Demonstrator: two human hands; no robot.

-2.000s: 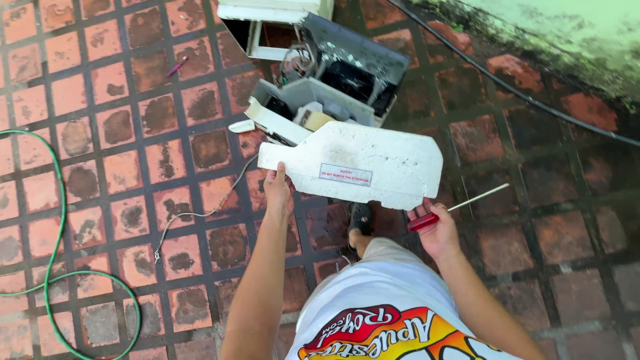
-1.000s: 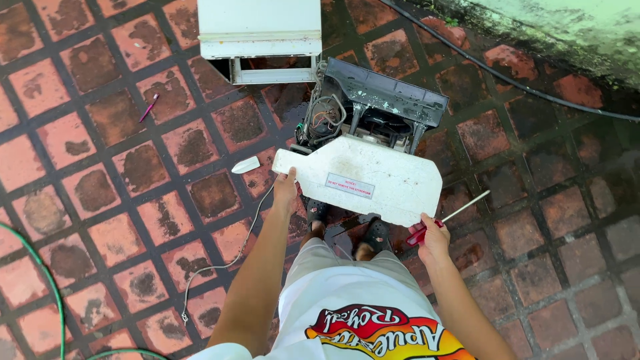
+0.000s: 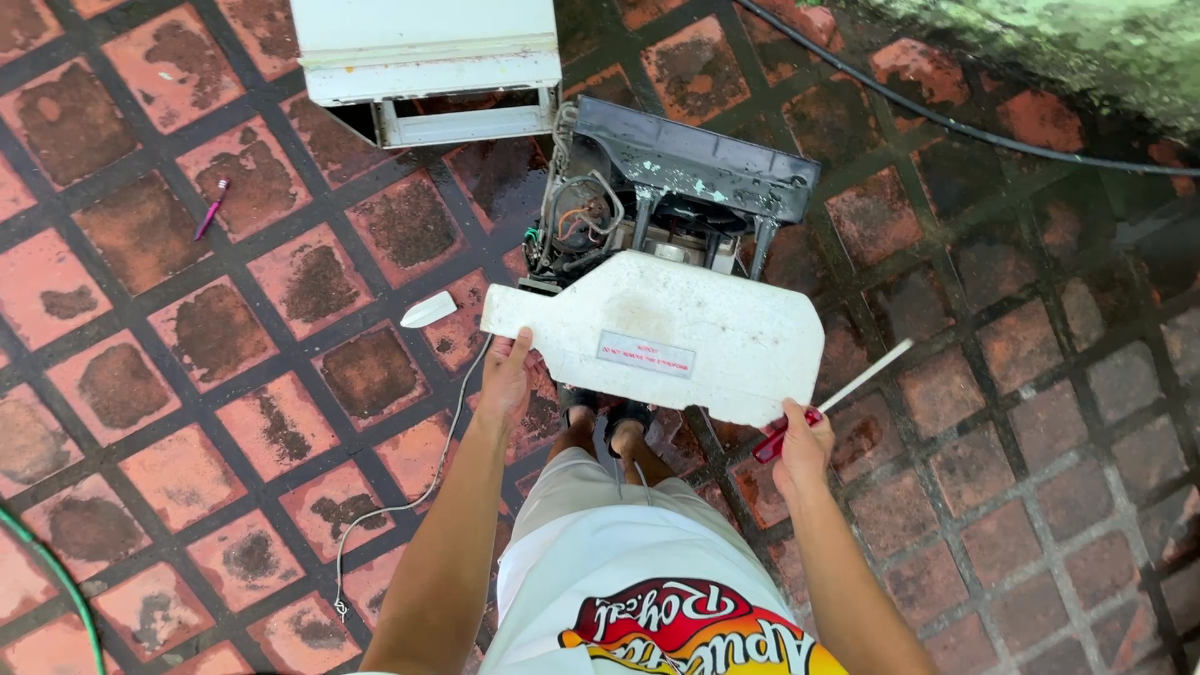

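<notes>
A flat white foam panel (image 3: 694,319) with a printed label is held level between both hands. My left hand (image 3: 511,375) grips its narrow left end, thumb on top. At the lower right corner, my right hand (image 3: 802,436) holds the panel's edge together with a screwdriver (image 3: 792,427) with a red handle, its shaft pointing up and right. Beyond the panel stands an opened appliance chassis (image 3: 698,173) with a dark plastic housing, and bundled wires (image 3: 581,220) show at its left. The panel hides the chassis's near part.
A white metal casing (image 3: 431,56) lies at the top. On the wet tiled floor are a small white pointed piece (image 3: 428,309), a thin grey cord (image 3: 450,431) and a purple toothbrush-like stick (image 3: 213,209). A green hose (image 3: 61,572) and a black hose (image 3: 937,117) cross the edges.
The chassis was upright with a light inner part showing two seconds ago; now its dark housing and wires show more. The panel stays in both hands. The view has shifted.
</notes>
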